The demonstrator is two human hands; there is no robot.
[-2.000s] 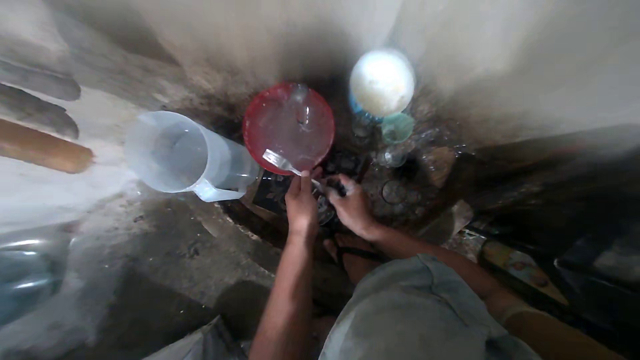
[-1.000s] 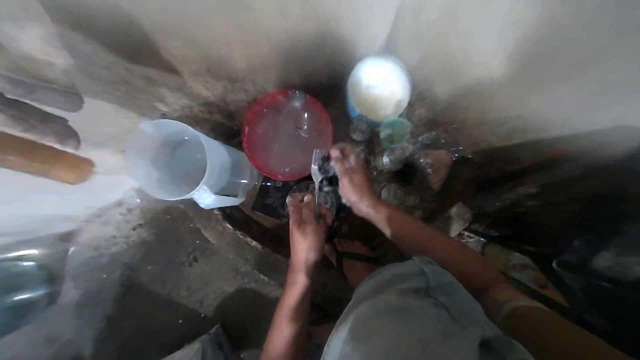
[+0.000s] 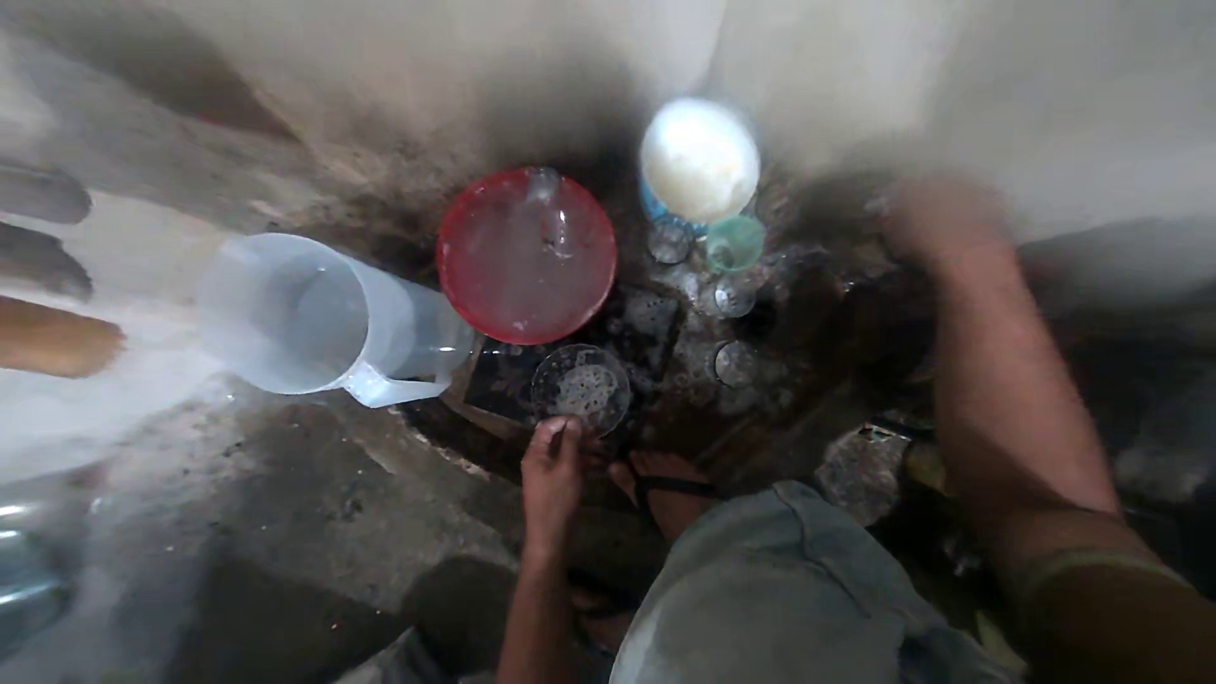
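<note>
My left hand (image 3: 554, 456) is at the lower middle, its thumb and fingertips pinched on the near rim of a clear round dish (image 3: 581, 388) with suds in it. A red basin (image 3: 527, 256) of cloudy water stands just beyond, a clear glass item partly in it at the back. My right hand (image 3: 945, 218) is blurred, far off at the right near the foot of the wall; what it holds, if anything, cannot be made out. No fork can be made out now.
A large translucent plastic jug (image 3: 285, 313) lies or leans at the left. A white-topped bucket (image 3: 701, 161) stands at the back, with a green cup (image 3: 734, 243) and several clear glasses (image 3: 733, 296) near it. My sandalled foot (image 3: 670, 484) is close below the dish.
My right hand has moved far to the right, away from the left hand. The fork seen earlier at the hands is out of sight. The dish now shows plainly at my left fingertips.
</note>
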